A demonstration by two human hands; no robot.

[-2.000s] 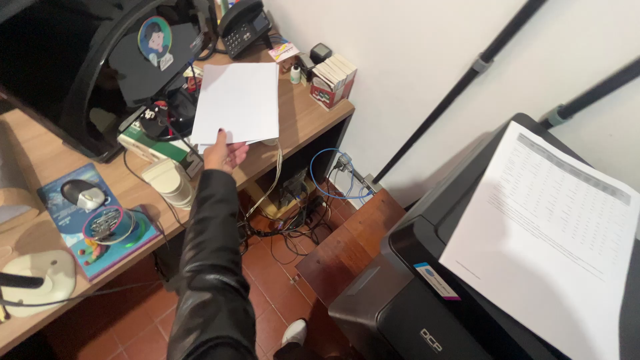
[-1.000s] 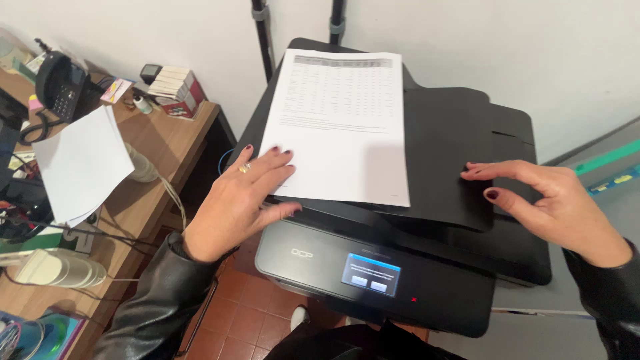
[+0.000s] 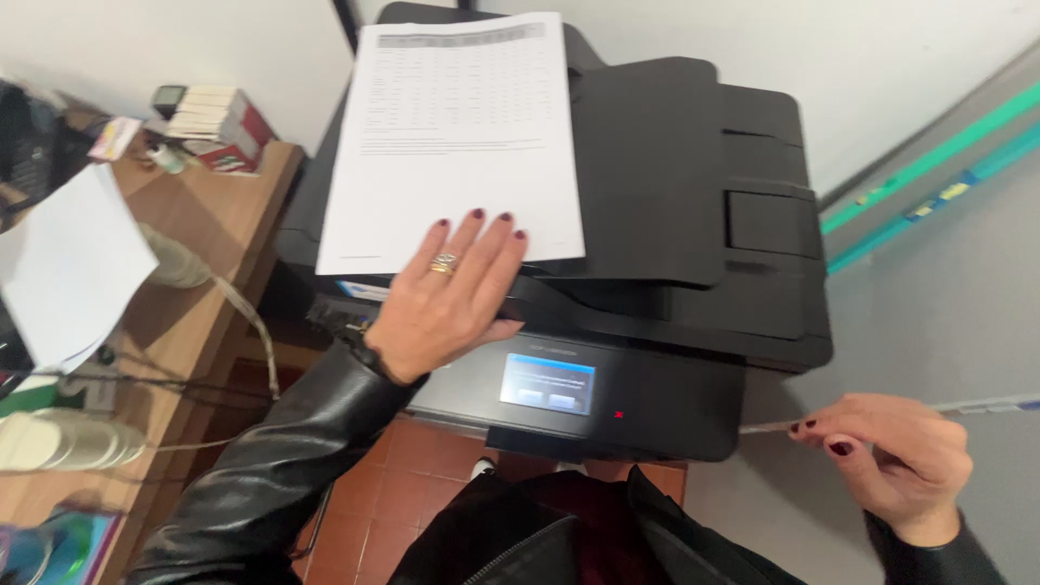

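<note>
A printed sheet of paper [image 3: 455, 179] with a table lies on top of a black multifunction printer [image 3: 650, 171]. My left hand [image 3: 459, 292] rests flat on the sheet's lower edge, fingers slightly spread, gripping nothing. Below it, the printer's front panel carries a lit touchscreen [image 3: 548, 383] and a small red mark. My right hand [image 3: 894, 455] hovers beyond the printer's right front corner, thumb and fingers bent toward each other; whether anything thin is between them cannot be told.
At left stands a wooden desk [image 3: 219, 244] with blank white sheets [image 3: 73, 260], a red and white box [image 3: 223, 130], a white container [image 3: 73, 440] and cables. Green and teal strips [image 3: 934, 154] run along the right side. Terracotta floor tiles [image 3: 390, 487] show below the printer.
My left hand, by the sheet's lower left corner a second ago, now lies on its lower edge. My right hand has moved from the printer's top to beyond its right front corner.
</note>
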